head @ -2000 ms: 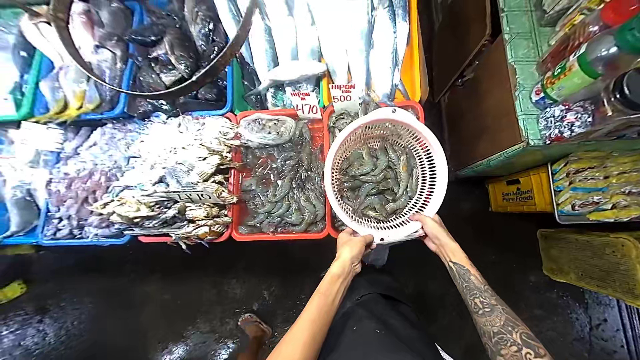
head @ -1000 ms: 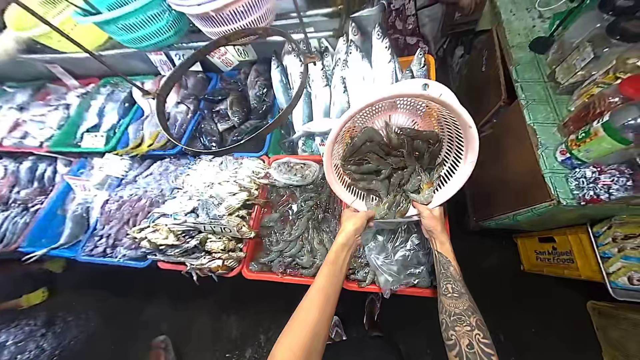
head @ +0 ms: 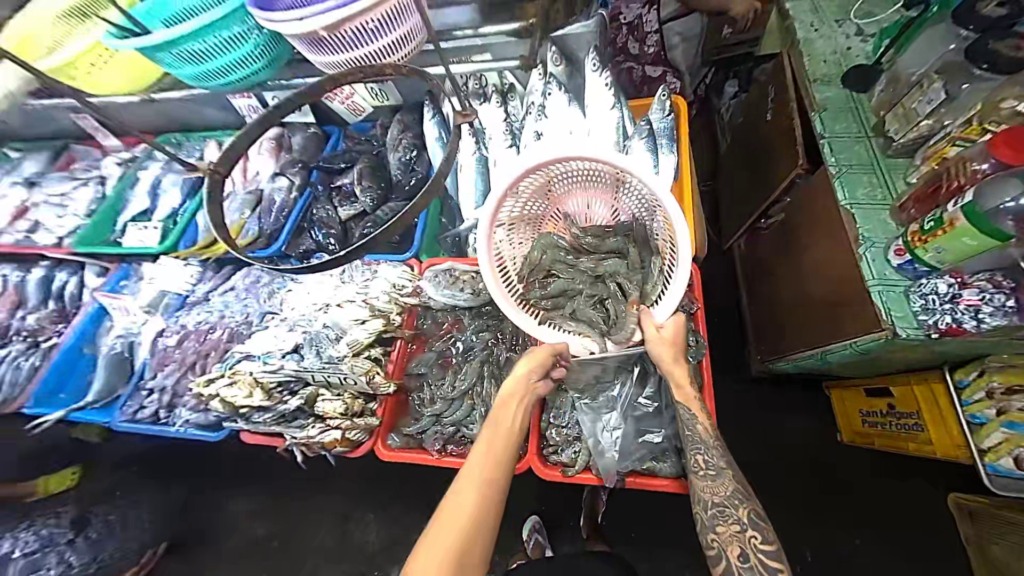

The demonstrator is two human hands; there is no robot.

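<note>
A pink plastic colander [head: 512, 264] full of grey shrimp [head: 588, 272] is tilted toward me above the red trays. My right hand [head: 666, 342] grips its lower right rim, together with the top of a clear plastic bag [head: 628, 424]. The bag hangs below the rim over the right-hand red tray [head: 632, 482]. At the bag's upper left edge, my left hand [head: 546, 370] has its fingers curled against the bag's mouth, just under the colander. More shrimp [head: 464, 384] lie in the red tray to the left.
A metal ring [head: 210, 172] hangs at the upper left in front of fish trays. Crabs [head: 320, 360] fill a tray left of the shrimp. A green tiled counter [head: 860, 200] with bottles stands at right, above a yellow crate [head: 896, 416]. Baskets [head: 200, 44] hang at the top left.
The colander was nearly level two seconds ago and is now tilted toward me. The hanging bag has come into view below it. My left hand has moved from the rim down to the bag.
</note>
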